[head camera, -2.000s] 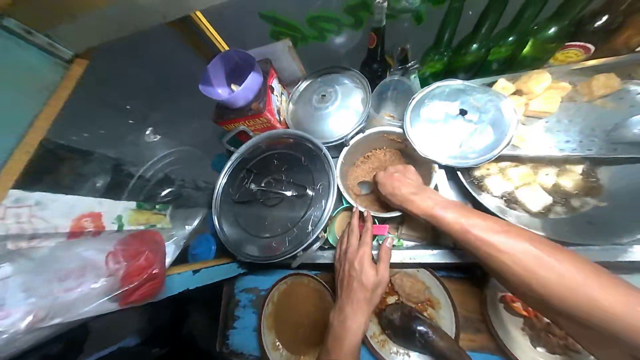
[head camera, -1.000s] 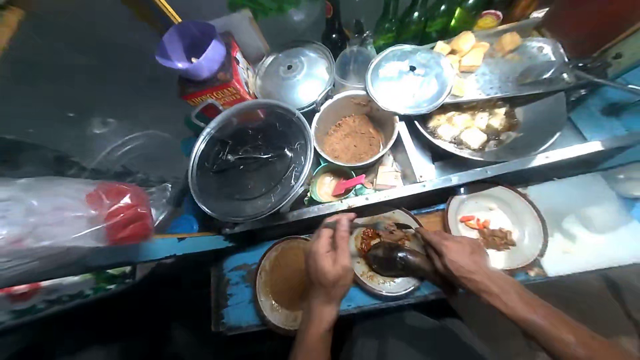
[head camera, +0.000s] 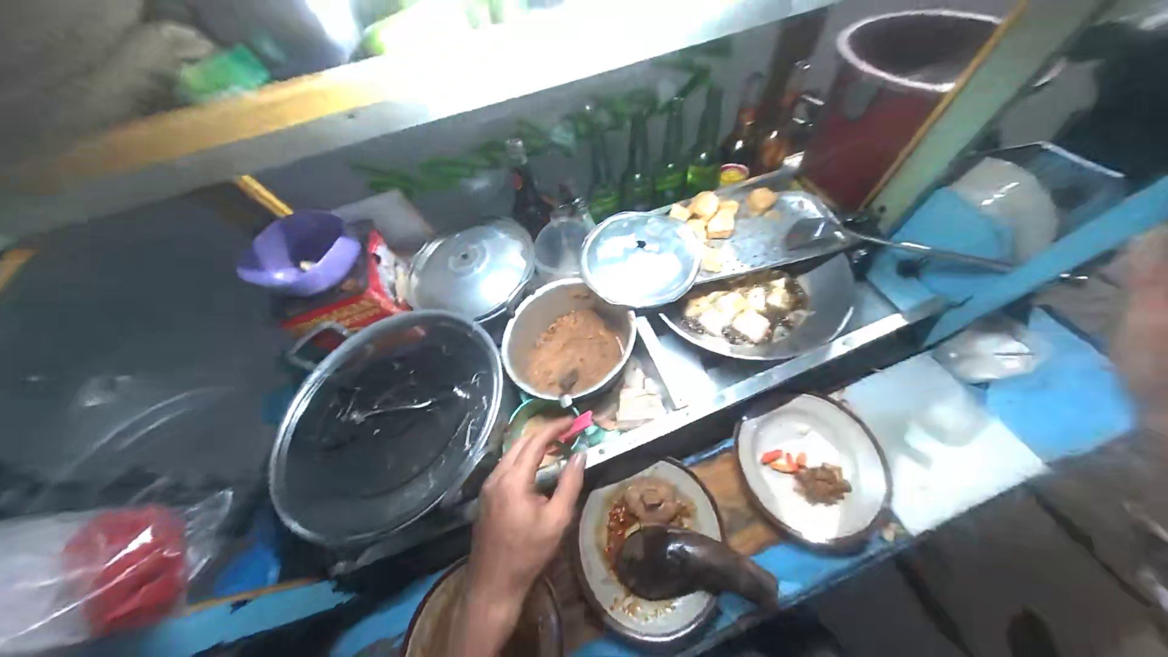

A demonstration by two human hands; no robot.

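Observation:
My left hand (head camera: 525, 511) reaches up from the bottom, its fingertips at a green-rimmed cup (head camera: 538, 424) with a pink-handled utensil (head camera: 577, 426); whether it grips anything is unclear. Just above is a metal pot (head camera: 570, 342) of brown paste with a spoon in it. To the hand's right, a dark pestle (head camera: 698, 566) lies on a plate (head camera: 602, 598) with chili mixture and a brown lump. Another plate (head camera: 766, 511) holds red chili pieces and brown paste. Partly behind my left forearm is a plate (head camera: 429, 620). At the far right edge is a blurred patch of skin, perhaps my right hand (head camera: 1150, 319).
A wok (head camera: 830, 301) of frying tofu stands right of the pot, below a metal tray (head camera: 766, 242) of fried pieces. A large lidded pot (head camera: 388, 429) stands left, with a purple bowl (head camera: 301, 251) behind. Glass bottles (head camera: 675, 146) line the back. A wooden post rises at right.
My right hand has left the pestle, which now rests on the plate. My left hand has moved from beside that plate up to the green-rimmed cup. The view has swung up and right.

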